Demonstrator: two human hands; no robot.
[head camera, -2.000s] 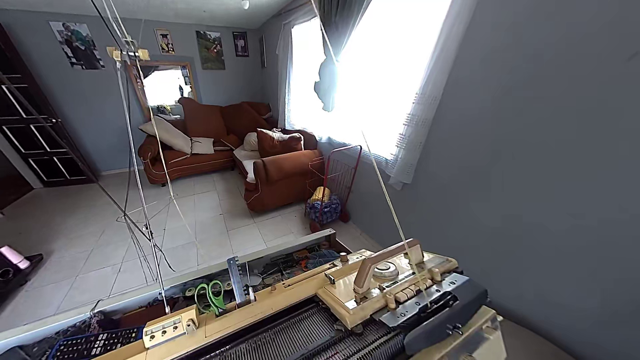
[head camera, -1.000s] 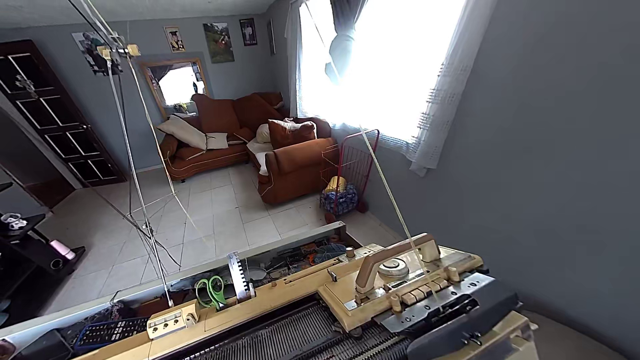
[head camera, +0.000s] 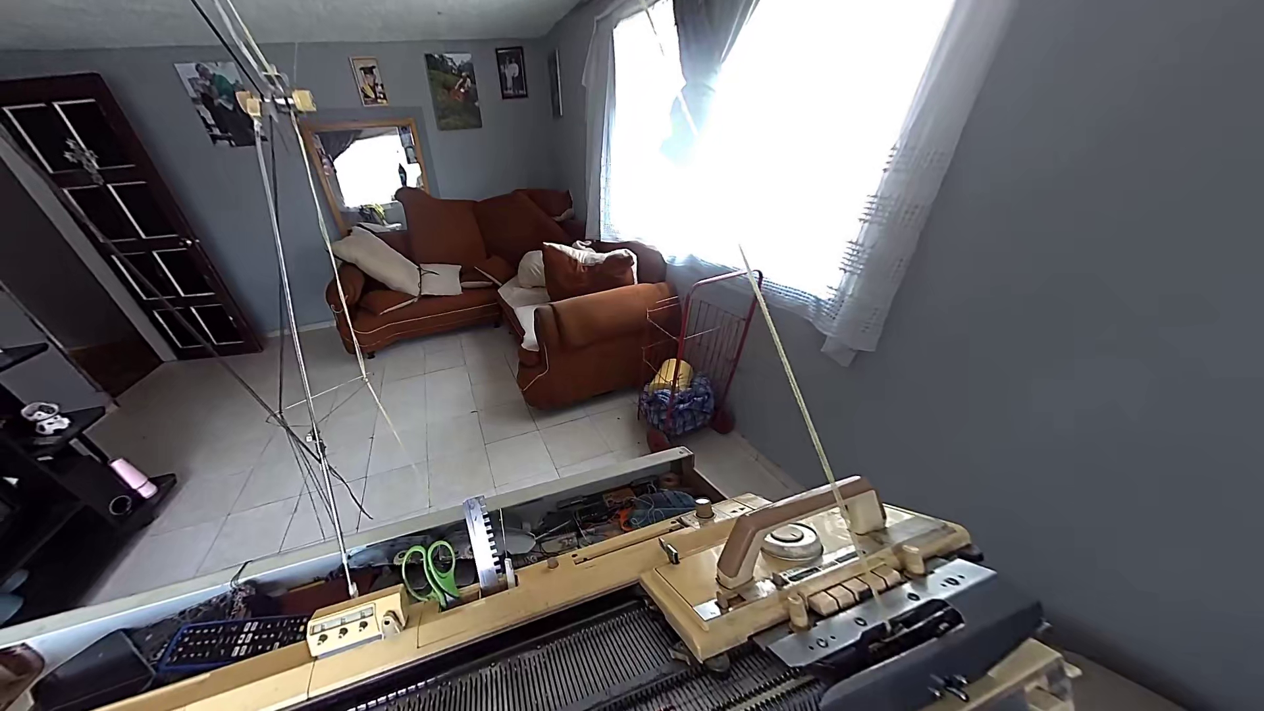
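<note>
Neither of my hands shows in the head view. A knitting machine (head camera: 533, 598) with a long needle bed crosses the bottom of the view. Its carriage (head camera: 691, 602), with a curved beige handle (head camera: 790, 528) and a round dial (head camera: 792, 540), stands at the right end of the bed. Light yarn (head camera: 790, 380) runs down to the carriage from above. A row counter (head camera: 355, 624) sits at the left. The yarn mast with its tensioner (head camera: 276, 102) rises behind it. Green-handled scissors (head camera: 431, 573) stand beside a toothed white strip (head camera: 482, 543).
Behind the bed, a long trough holds tools and a blue basket (head camera: 235, 642). Farther off are a brown corner sofa (head camera: 592, 341), a red wire cart (head camera: 716, 336) with bundles, and a dark shelf (head camera: 59, 484) at left. A grey wall (head camera: 1106, 296) closes the right side.
The view has turned somewhat to the left, showing more of the door and the shelf. The carriage keeps its place on the bed.
</note>
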